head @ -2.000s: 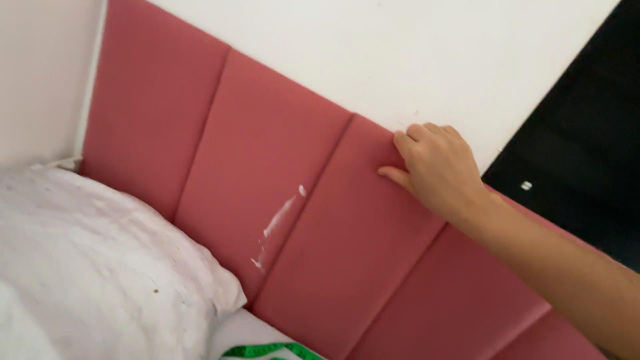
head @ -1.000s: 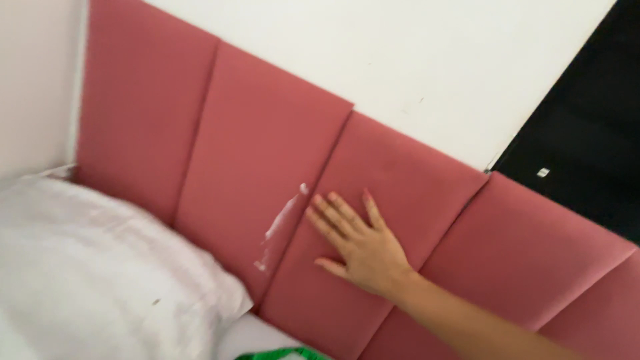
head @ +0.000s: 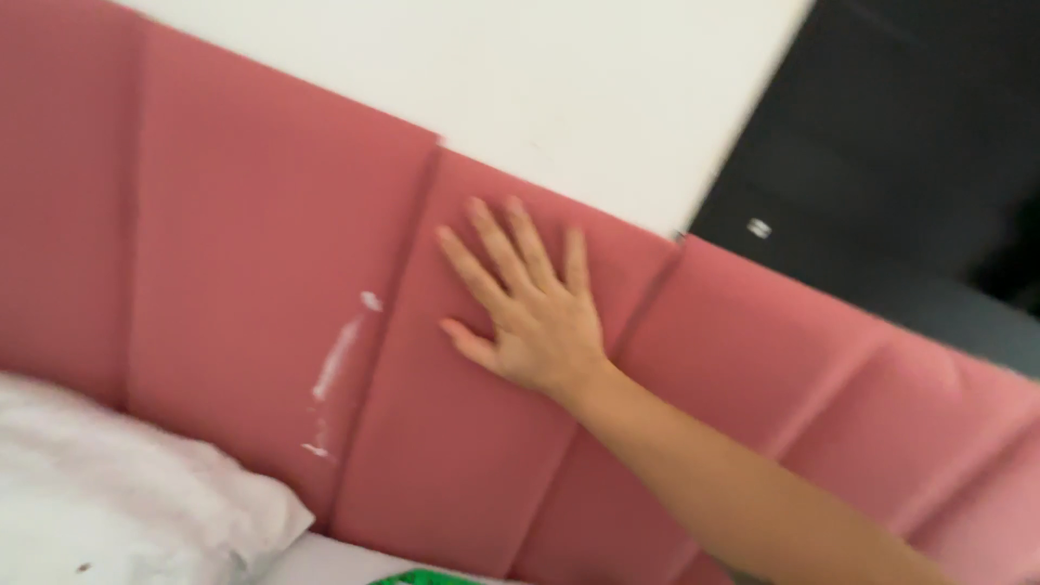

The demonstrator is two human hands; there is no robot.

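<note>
My right hand (head: 540,325) lies with its fingers spread on a pink upholstered headboard panel (head: 455,455), near the panel's top edge, and holds nothing. The forearm comes in from the lower right. On the neighbouring headboard panel (head: 252,244), left of the hand, runs a white smear (head: 335,357), broken into patches beside the seam. My left hand is out of view.
A white pillow (head: 122,504) leans at the lower left, with a green patterned item (head: 422,578) on the white bedding beside it. Behind the headboard are a white wall (head: 487,73) and a dark panel (head: 877,146) bearing a small pale mark.
My right hand first had its fingers over the headboard's top edge, then lay flat lower on a panel beside the smear. Now it is higher on that panel, fingers spread. The view is closer.
</note>
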